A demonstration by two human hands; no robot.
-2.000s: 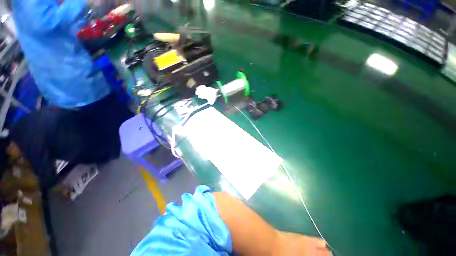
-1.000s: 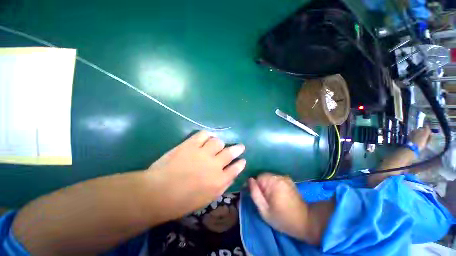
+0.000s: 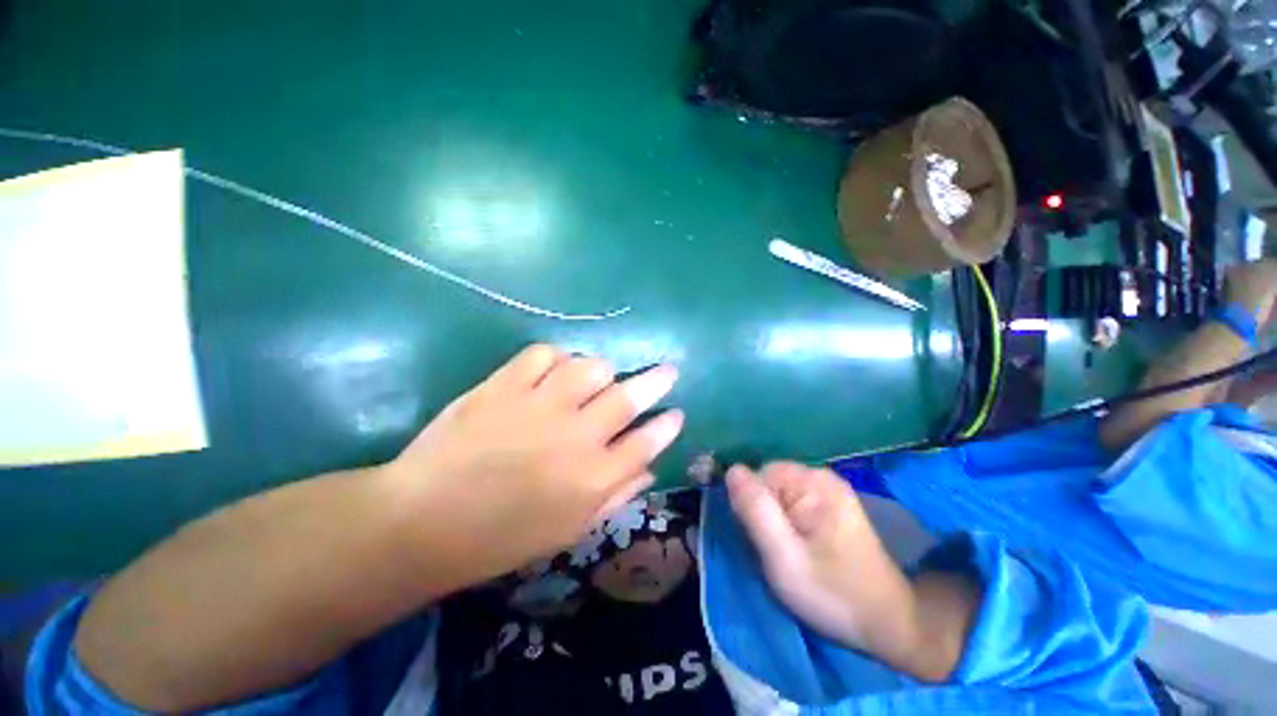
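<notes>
My left hand [image 3: 525, 455] is low over the front edge of the green mat, back up and fingers curled. A little of something dark shows between its fingers; most of it is hidden. My right hand [image 3: 812, 546] is close on its right, off the mat edge, with fingers curled in; a tiny pale spot shows by its fingertips, too blurred to name. The hands are apart. The thin solder wire [image 3: 406, 258] runs from the left and ends loose just above my left hand. Silvery tweezers [image 3: 845, 273] lie on the mat at the right.
A brown round pot [image 3: 885, 203] with silvery-white bits stands behind the tweezers. A large black box [image 3: 826, 63] is at the back. A white paper sheet [image 3: 91, 308] lies left. Yellow-green and black cables [image 3: 992, 350] cross at right. A neighbouring person's arm [image 3: 1190, 357] is far right.
The view has swung from the spool and far left to the bench in front of me. Since the second frame, the hands have moved slightly apart; the tweezers, pot and wire sit higher in view.
</notes>
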